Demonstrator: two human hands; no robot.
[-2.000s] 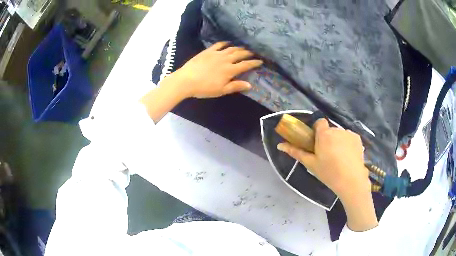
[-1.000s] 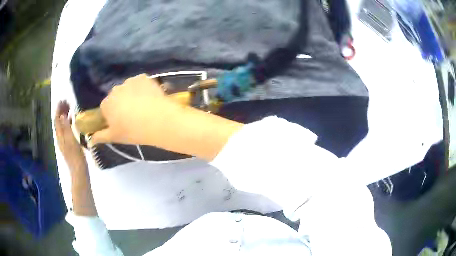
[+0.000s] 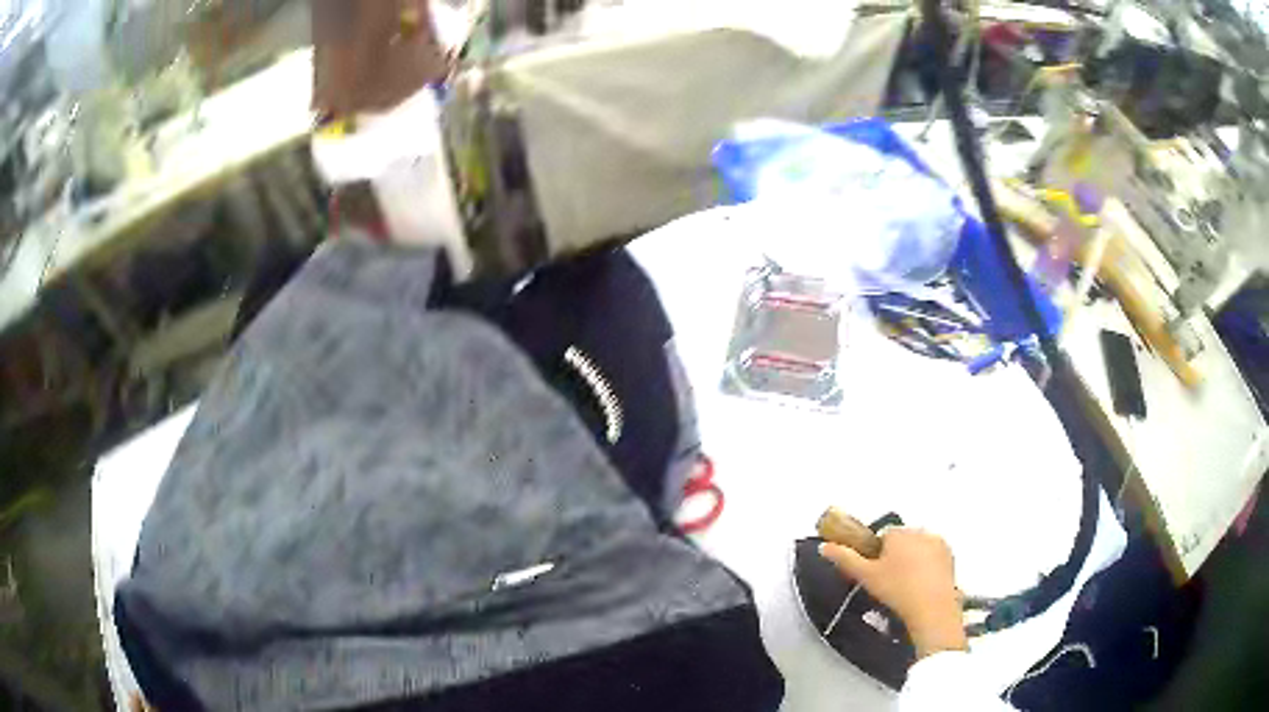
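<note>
A dark coat (image 3: 633,668) with its grey patterned lining (image 3: 376,459) facing up lies over the left of the white pressing table (image 3: 974,431). A small white label (image 3: 523,575) shows on the lining, and a cream trim (image 3: 594,394) on the dark edge. My right hand (image 3: 912,581) is closed on the wooden handle of the dark steam iron (image 3: 845,605), right of the coat, over the table. My left hand is not in view.
Red-handled snips (image 3: 700,497) lie at the coat's right edge. Behind stand a silver iron rest (image 3: 788,338) and a blue basket (image 3: 984,257) with clear plastic. The hose (image 3: 1088,487) arches at right. A phone (image 3: 1122,373) lies on the side table.
The view has swung up and to the right. My right hand has moved the iron off the coat to the bare table at right. My left hand has left the picture.
</note>
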